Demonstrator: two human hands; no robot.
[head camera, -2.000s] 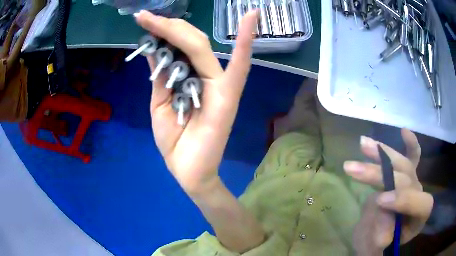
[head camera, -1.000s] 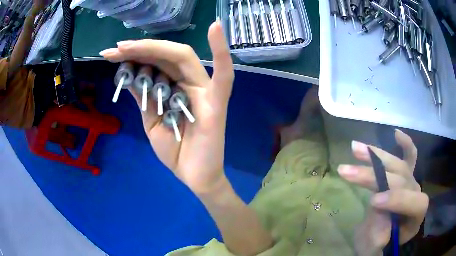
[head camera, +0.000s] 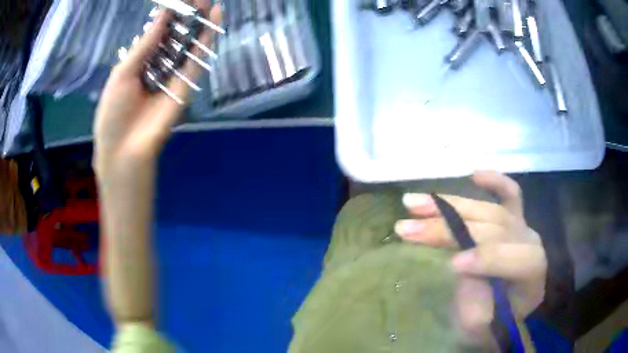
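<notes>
My left hand (head camera: 141, 114) is bare and blurred at the upper left, holding several silver cylindrical parts (head camera: 169, 58) with thin pale stems pointing to the lower right. It is just left of and partly over a clear plastic box (head camera: 306, 79) packed with rows of silver parts. My right hand (head camera: 489, 251) is bare, below the tray, holding slim tweezers (head camera: 454, 220) with a dark pointed tip and blue handle. The white tray (head camera: 413, 138) holds a loose pile of cylindrical parts (head camera: 496, 31) at its far side.
Stacked clear boxes (head camera: 82, 48) stand at the left on the green bench (head camera: 268, 110). A red stool (head camera: 65, 234) is on the blue floor (head camera: 241, 276) at lower left. A black cable or strap hangs at the left bench edge. Small dark specks lie in the tray.
My left hand has moved up and left to beside the packed box, still holding the parts, whose stems now point lower right. The view has shifted, so the tray appears further left.
</notes>
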